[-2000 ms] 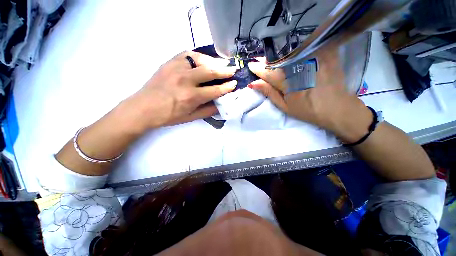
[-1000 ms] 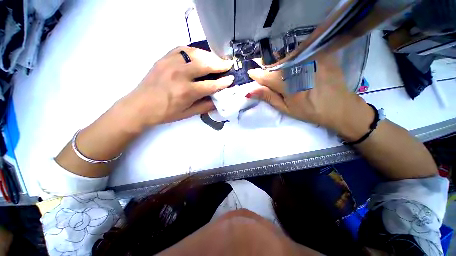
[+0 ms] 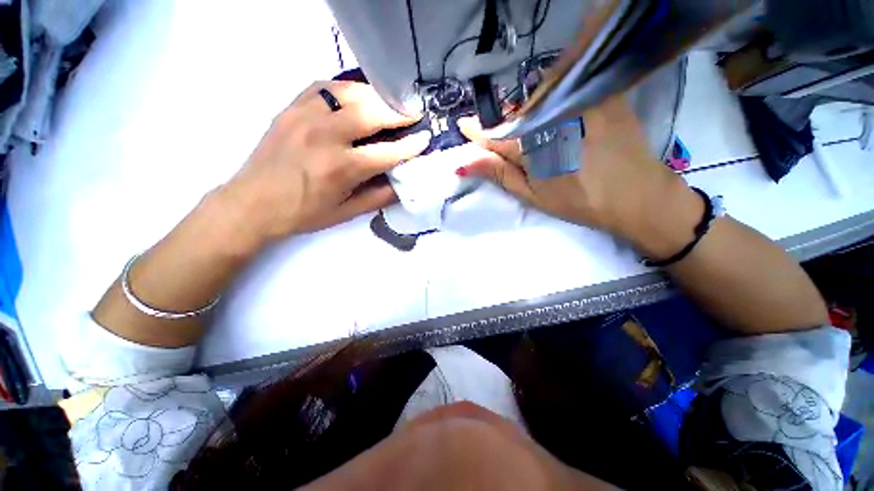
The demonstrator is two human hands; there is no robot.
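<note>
A small dark navy fabric piece [image 3: 447, 134] lies under the presser foot [image 3: 440, 123] of the sewing machine [image 3: 383, 43]. Pale cloth [image 3: 426, 184] joins its near side and spreads towards me. My left hand [image 3: 331, 153] lies flat on the left part of the fabric, fingertips beside the foot. My right hand [image 3: 565, 173] presses the fabric from the right, thumb and finger close to the foot. A grey-blue attachment [image 3: 553, 149] stands in front of the right hand and hides part of it. The needle tip is too small to tell.
A dark curved edge [image 3: 393, 233] shows by the pale cloth. Grey and navy pieces [image 3: 48, 67] lie upper left. Dark scrap cloth [image 3: 778, 139] lies far right. Pink and blue snips [image 3: 678, 153] lie right of the machine. A ruled tape [image 3: 537, 315] runs along the table's front edge.
The whole view has shifted, so machine and hands appear further left. The dark fabric showing between the fingertips looks smaller than before. Both hands stay on the cloth.
</note>
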